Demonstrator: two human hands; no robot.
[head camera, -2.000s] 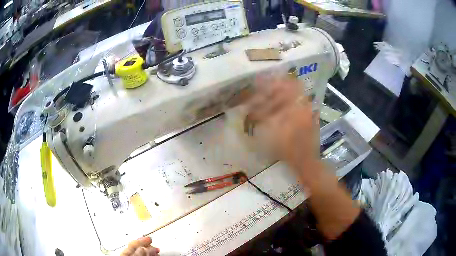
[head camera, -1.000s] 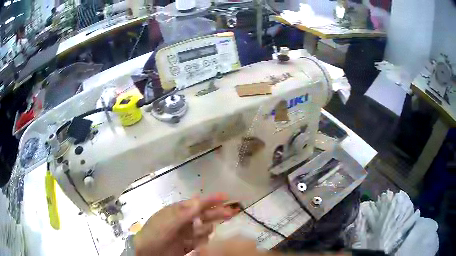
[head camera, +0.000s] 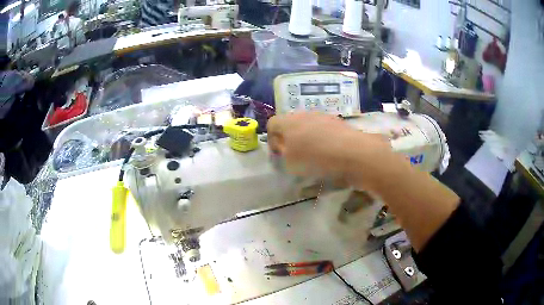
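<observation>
A large white sewing machine (head camera: 226, 184) lies across the view. My right hand (head camera: 304, 143) reaches from the right over the top of the machine arm, beside the yellow roll (head camera: 242, 134). It covers the spot where the round metal fitting sits. Its fingers are bent and blurred, and I cannot tell if they hold anything. Orange-red thread snips (head camera: 301, 268) lie on the machine bed, blades to the left, with a black cord. My left hand is not in view.
A control panel (head camera: 317, 93) stands behind the machine. A yellow-handled tool (head camera: 119, 218) hangs left of the machine head. White fabric (head camera: 18, 238) lies at the left edge. Small white round pieces (head camera: 396, 254) sit in the parts tray at right. Two white thread cones (head camera: 301, 16) stand behind.
My right hand has moved from low in front up onto the machine top. My left hand has left the picture. The snips show fully again. The view has tilted up and shifted left.
</observation>
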